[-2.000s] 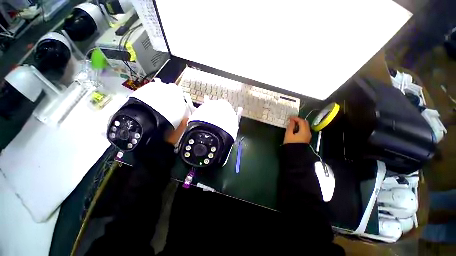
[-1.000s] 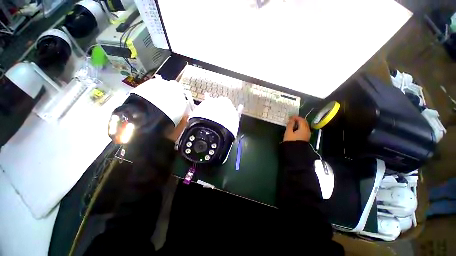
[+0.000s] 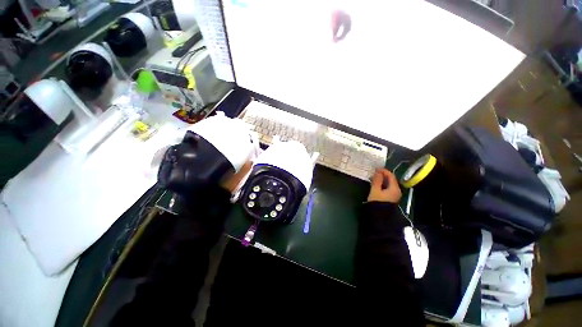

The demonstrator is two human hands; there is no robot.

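A white camera with a black ball head [image 3: 186,167] is on the left; its LED face does not show. A second camera [image 3: 276,191] stands beside it, lens and round LEDs facing me, a small purple piece [image 3: 250,235] below the lens. My left hand [image 3: 238,177] shows only partly between the two cameras, against the left one; its fingers are hidden, so its grip cannot be told. My right hand [image 3: 385,187] has curled fingers at the right end of the off-white keyboard [image 3: 306,135], with nothing visible in it. A thin blue tool [image 3: 309,212] lies right of the cameras.
A bright monitor [image 3: 370,64] stands behind the keyboard. Yellow tape [image 3: 419,170], a white mouse [image 3: 417,253] and a large black container [image 3: 504,185] are on the right. White sheets [image 3: 70,198] and spare cameras [image 3: 89,67] are on the left. White parts [image 3: 507,284] lie lower right.
The view has shifted, so the bench appears lower and further right. The left camera's LEDs lit up, and its ball head has turned its face out of sight. My right hand stays by the keyboard.
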